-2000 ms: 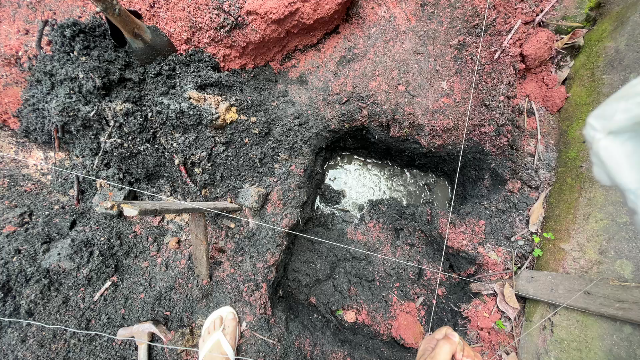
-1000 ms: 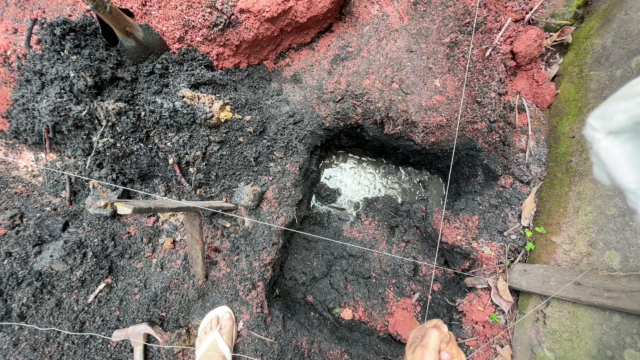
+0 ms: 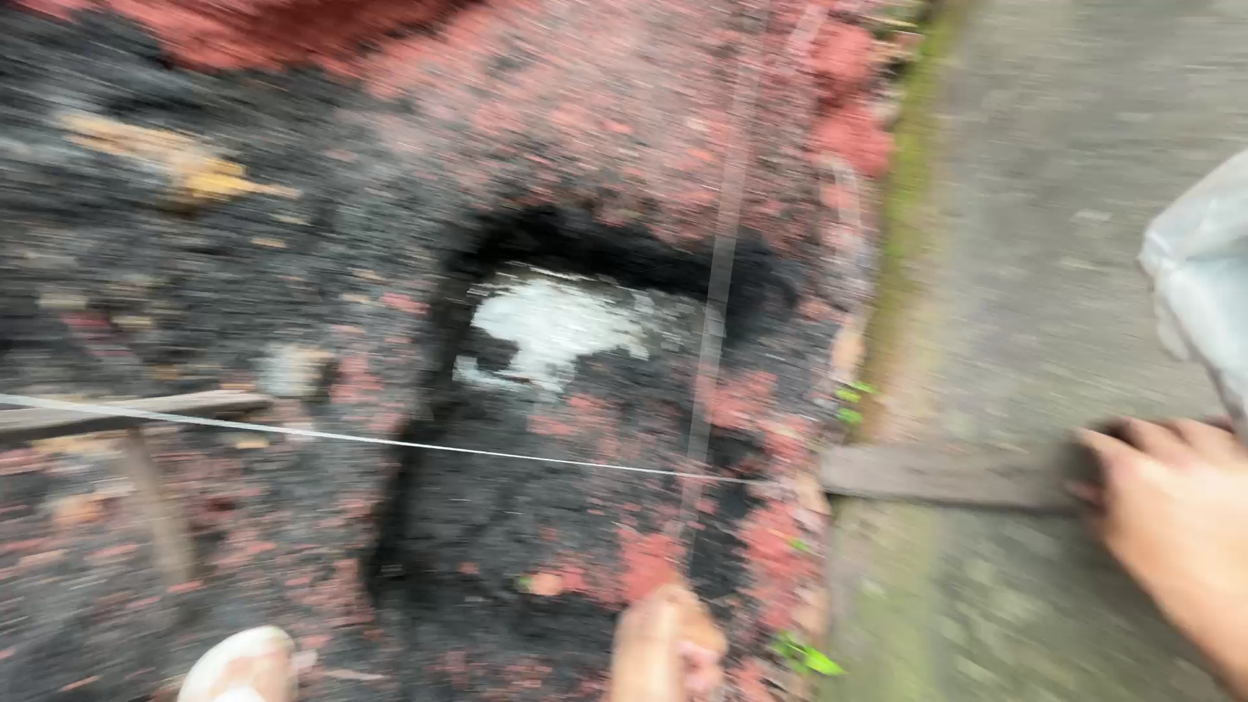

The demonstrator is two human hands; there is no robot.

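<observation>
At the bottom centre, my left hand (image 3: 668, 643) is closed on a thin string (image 3: 717, 341) that runs up across the pit's right side. On the right, my right hand (image 3: 1170, 517) has its fingers curled over the end of a wooden board (image 3: 946, 476) lying across the concrete edge. A second, whitish string (image 3: 429, 447) stretches from the left to near the board's other end. Under the strings is a rectangular pit (image 3: 478, 526) in black and red soil, with shiny water (image 3: 565, 327) at its far end. The view is blurred.
A concrete slab (image 3: 1063, 244) with a mossy edge borders the right side. A whitish plastic bag (image 3: 1204, 283) hangs at far right. Wooden pieces (image 3: 156, 507) lie left of the pit, near a foot in a light sandal (image 3: 239, 668). Red soil (image 3: 292, 29) is heaped at the top.
My right hand has come into view at the wooden board's end. My left hand is still on the string. The view has shifted right.
</observation>
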